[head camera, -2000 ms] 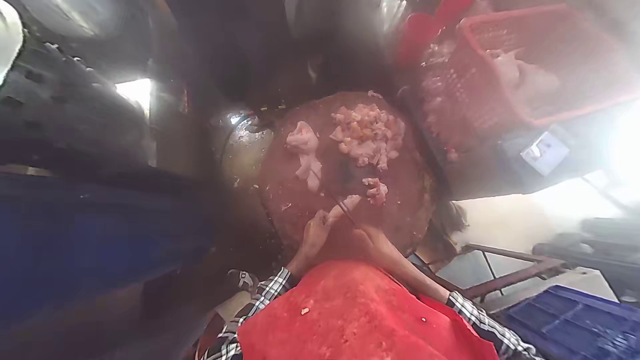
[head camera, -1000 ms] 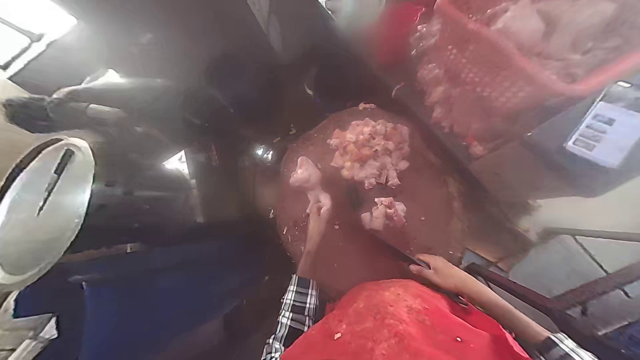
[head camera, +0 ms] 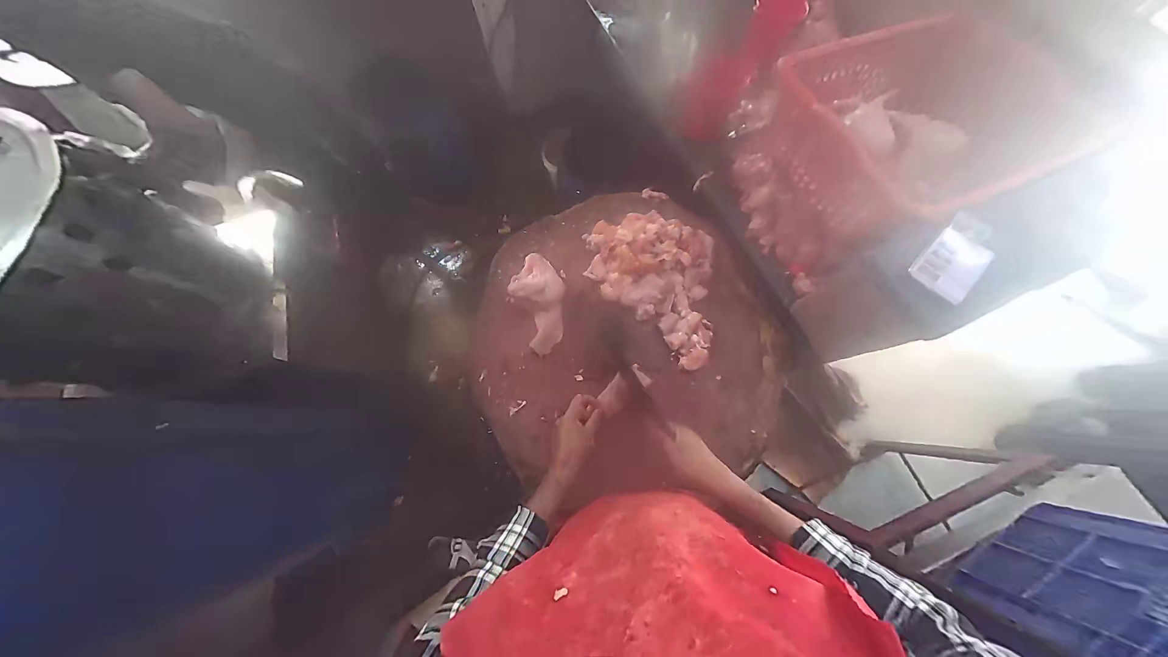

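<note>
My left hand (head camera: 579, 424) grips one end of a strip of raw meat (head camera: 613, 394) near the front of a round chopping block (head camera: 547, 420). In my right hand (head camera: 684, 452) is a knife (head camera: 650, 401), its dark blade beside the far end of the strip; the view is hazy and much of the knife blends into the block. A pile of chopped raw meat (head camera: 652, 274) lies on the back right of the block. One larger uncut piece, pale raw poultry by its look (head camera: 540, 297), rests at the back left.
A red plastic basket (head camera: 922, 205) holding pale meat stands at the upper right, with more meat pieces (head camera: 776, 219) beside it. A small device or box (head camera: 952, 263) sits below the basket. Blue crates (head camera: 1068, 570) and a metal frame (head camera: 967, 493) are at the lower right.
My left hand has come back from the larger piece at the block's left to its front. The small heap that lay apart now joins the pile. My right hand has moved left.
</note>
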